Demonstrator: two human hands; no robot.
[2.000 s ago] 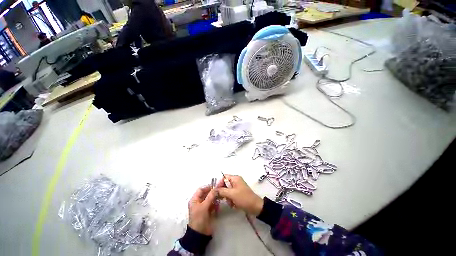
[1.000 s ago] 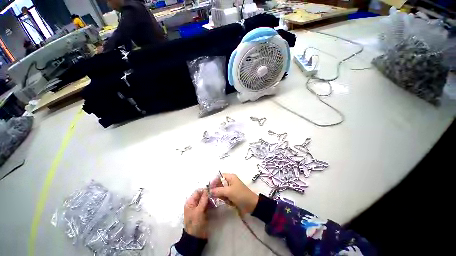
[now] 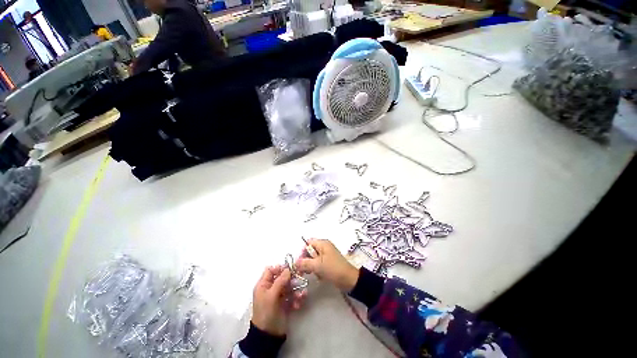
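Note:
A silver snap hook [image 3: 298, 281] is held upright between my two hands, near the front middle. My left hand [image 3: 274, 297] grips its lower part with fingertips. My right hand [image 3: 327, 264] touches its upper side and holds a thin pale stick-like tool [image 3: 309, 247] whose tip points up and left; its kind is unclear. A loose pile of snap hooks [image 3: 394, 229] lies right of my hands. A heap of hooks in crinkled clear plastic [image 3: 133, 304] lies at lower left. A smaller group on clear plastic [image 3: 312, 191] lies beyond my hands.
A fan [image 3: 357, 91], a filled plastic bag [image 3: 288, 119] and black fabric [image 3: 223, 112] stand at the back. A power strip [image 3: 420, 89] has a looping cable. A large hardware bag [image 3: 573, 87] is far right. A reddish-brown cord [image 3: 364, 321] runs beside my right sleeve. A person [image 3: 183, 38] is behind the fabric.
The view has shifted, so the table things sit further left. The hook between my hands now shows more clearly, with its loop up. My right hand still holds the thin tool.

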